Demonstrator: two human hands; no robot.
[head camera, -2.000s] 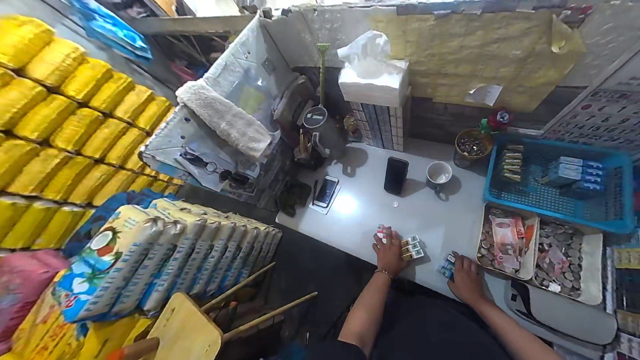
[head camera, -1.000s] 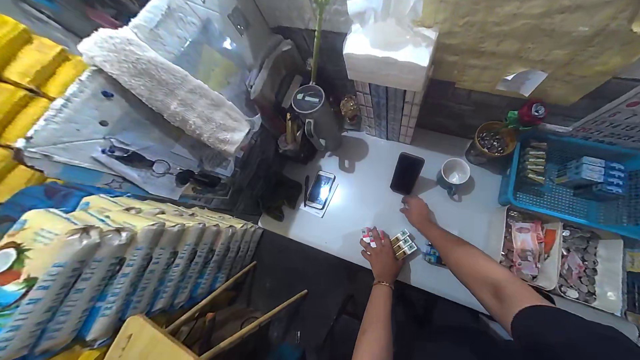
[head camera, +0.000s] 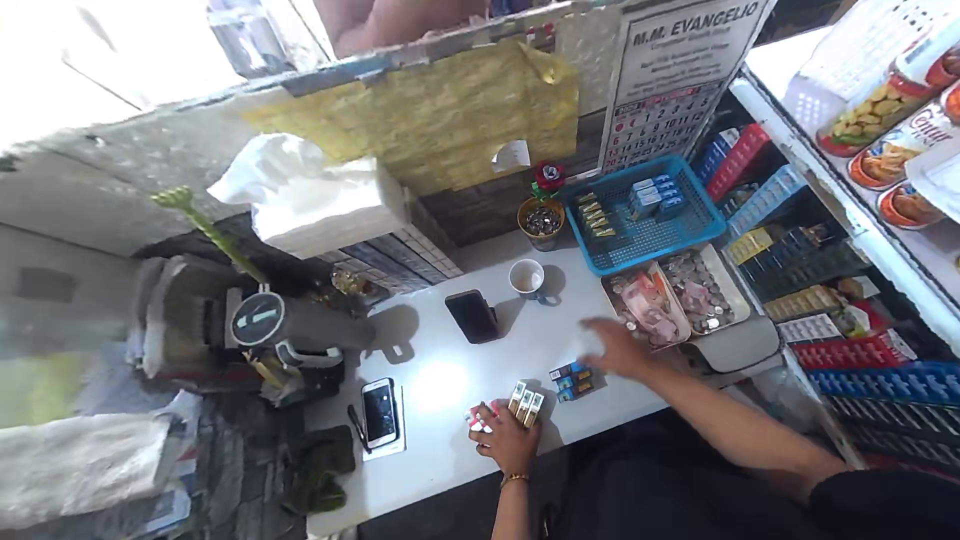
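My left hand (head camera: 506, 442) lies on the white counter (head camera: 442, 465), its fingers over small red-and-white boxes (head camera: 481, 418) and against several gold-and-white boxes (head camera: 526, 403). Whether it grips them I cannot tell. My right hand (head camera: 616, 351), slightly blurred, is above the counter with its fingers apart and nothing in them. Just left of and below it are several small blue boxes (head camera: 572, 380). A dark phone (head camera: 472, 316) stands propped near the middle, beside a white mug (head camera: 526, 277). At the left lie a white phone (head camera: 379, 412) and a black pen (head camera: 359, 427).
At the back right is a blue plastic basket (head camera: 645, 251) with small boxes. Two trays of coins and banknotes (head camera: 679, 300) adjoin it. A coin pot (head camera: 543, 221), a tissue stack (head camera: 322, 206) and a grey tumbler (head camera: 300, 322) stand along the back. Stocked shelves (head camera: 862, 262) border the right.
My right hand was near the blue boxes, then at the dark phone, and is now right of it, above the blue boxes. My left hand stays at its boxes. The view has swung right.
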